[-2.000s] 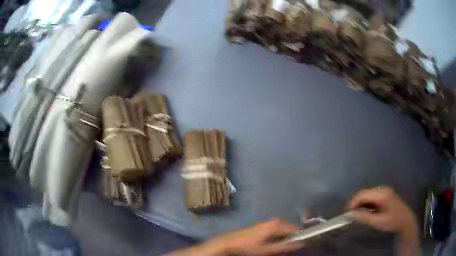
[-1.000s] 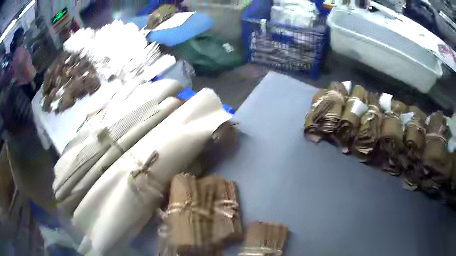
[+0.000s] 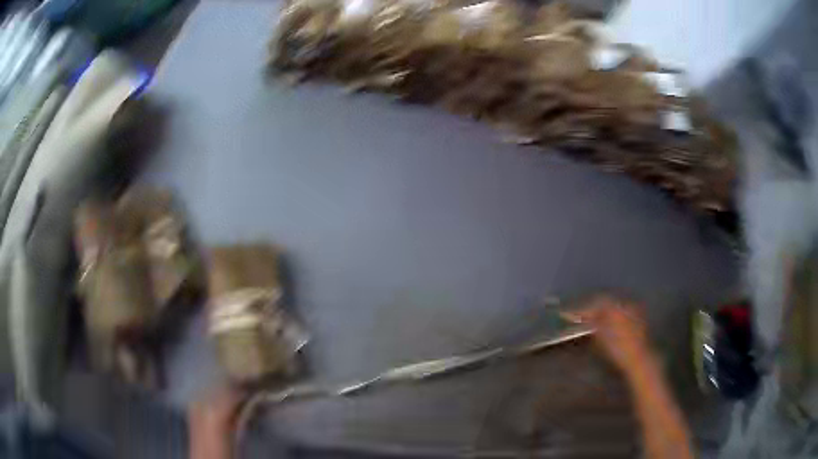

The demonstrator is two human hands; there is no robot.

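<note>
The frame is blurred. A thin pale fabric tie strip (image 3: 430,368) stretches low across the front of the grey table. My right hand (image 3: 614,327) holds its right end. My left hand (image 3: 215,414) is at the bottom left, blurred and cut off by the edge, at the strip's left end. Beside it a brown tied bundle (image 3: 247,309) lies on the grey table (image 3: 386,197), banded with a pale strip. More brown tied bundles (image 3: 134,278) lie further left.
Large pale tied panel rolls (image 3: 54,188) lie along the left edge. A long row of brown bundles with white tags (image 3: 502,76) runs along the far right side. The black and red iron (image 3: 734,350) is at the right. A pale surface (image 3: 691,36) shows at the top right.
The view has swung down and to the right since one second ago, bringing both hands back into the picture. The strip is now stretched wide; two seconds ago the hands were closer together.
</note>
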